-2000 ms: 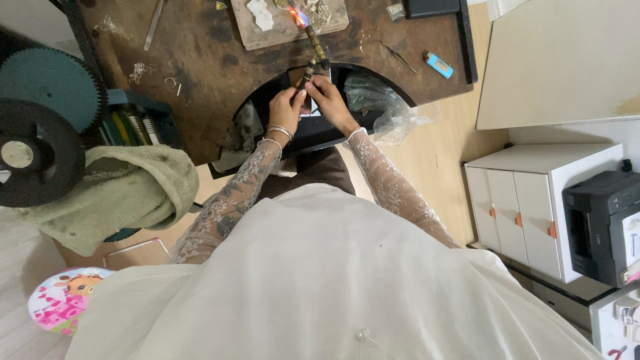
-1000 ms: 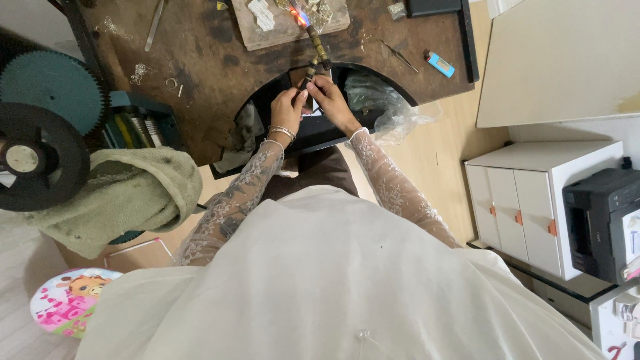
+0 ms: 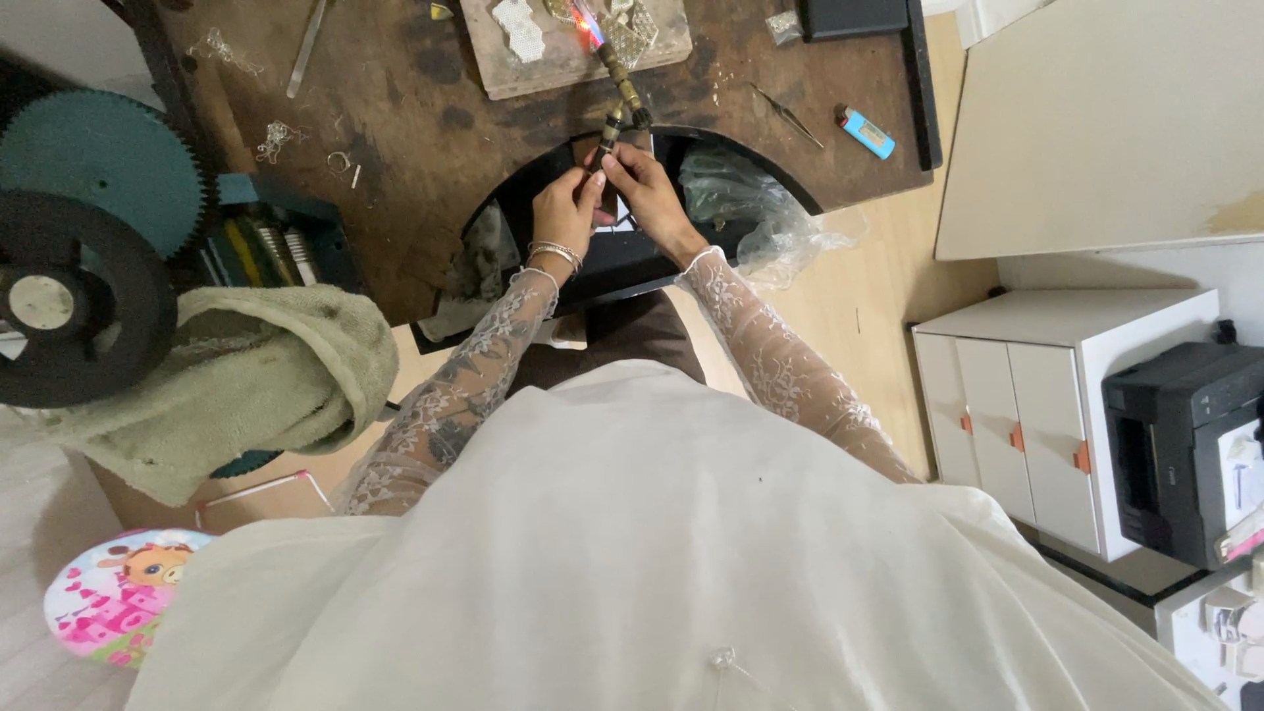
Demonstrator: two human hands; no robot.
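Note:
Both my hands meet at the bench's curved cut-out. My left hand (image 3: 565, 215) and my right hand (image 3: 647, 193) close their fingers on the dark lower end of a brass torch (image 3: 614, 79). Its tip points away from me, with an orange-blue flame (image 3: 587, 28) over a pale soldering board (image 3: 504, 81). On that board lie a piece of white metal mesh (image 3: 519, 30) and a gold-coloured mesh piece (image 3: 632, 28). Which part each finger grips is partly hidden. Tweezers (image 3: 787, 115) and a blue lighter (image 3: 866, 132) lie to the right on the wooden bench (image 3: 395, 148).
Fine chain (image 3: 277, 141) and a metal strip (image 3: 307, 49) lie at the bench's left. A clear plastic bag (image 3: 750, 202) sits in the black tray under the cut-out. A rolling mill's toothed wheel (image 3: 104, 173) and a green towel (image 3: 247, 365) stand left, white drawers (image 3: 1017, 425) right.

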